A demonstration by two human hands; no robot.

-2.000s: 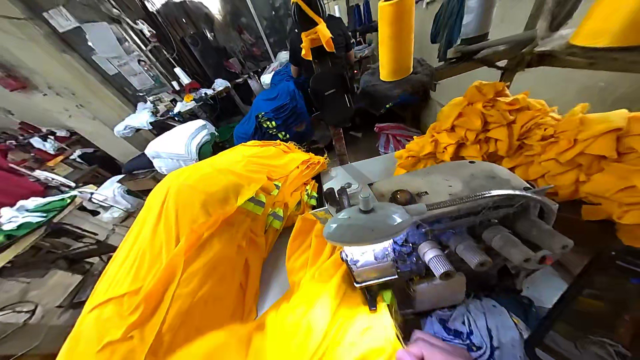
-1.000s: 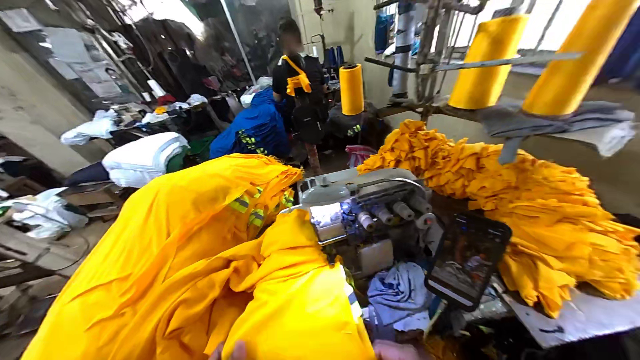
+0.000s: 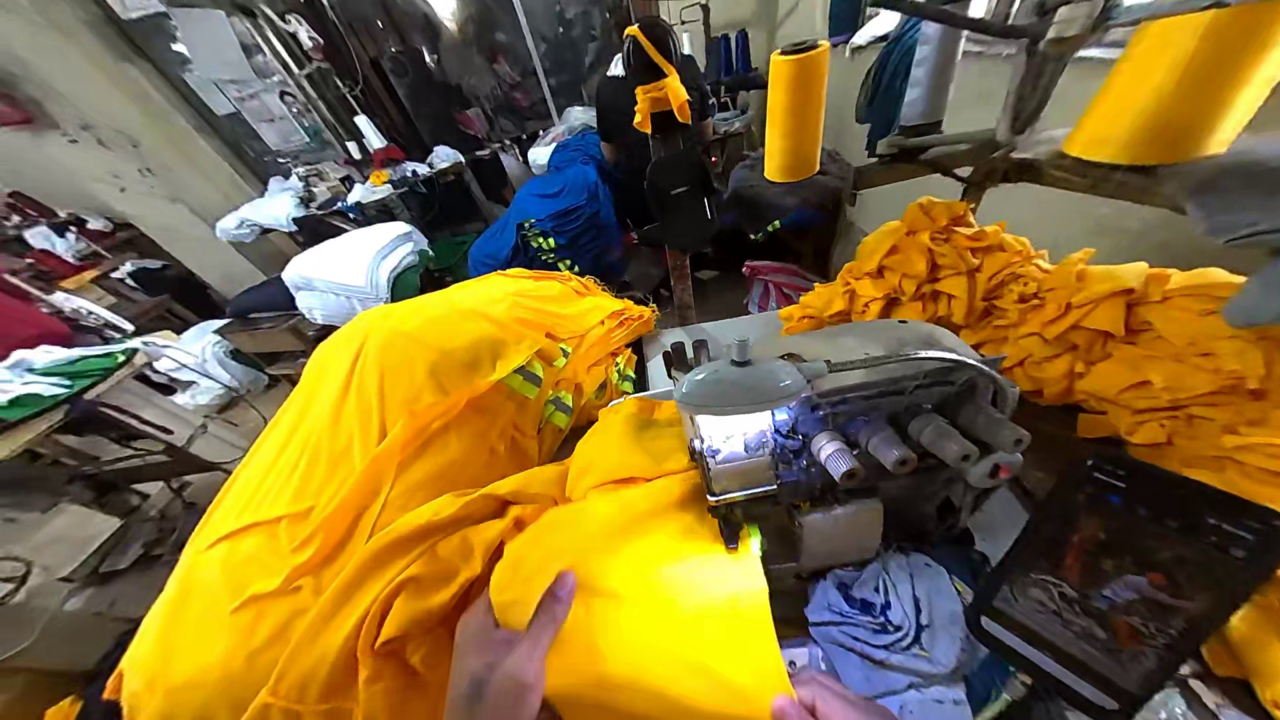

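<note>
A piece of yellow fabric [image 3: 640, 590] lies in front of an overlock sewing machine [image 3: 850, 420], its far edge under the lit presser foot area. My left hand [image 3: 510, 650] holds the fabric's left side, thumb on top and fingers beneath it. At the bottom, my right hand [image 3: 830, 700] grips the near right corner of the same piece; most of that hand is cut off by the view's edge. A large heap of yellow garments [image 3: 370, 400] with reflective strips rises to the left and touches the fabric.
Crumpled yellow cloth [image 3: 1100, 320] is piled behind the machine at right. A phone [image 3: 1130, 580] stands at lower right beside a grey-blue rag [image 3: 890, 620]. Yellow thread cones [image 3: 796, 112] are above. A person in dark clothing [image 3: 650, 110] is further back, near a blue cloth bundle [image 3: 560, 210].
My left hand has come into fuller view on the fabric; one second ago only fingertips showed at the bottom edge. The view has shifted closer to the machine.
</note>
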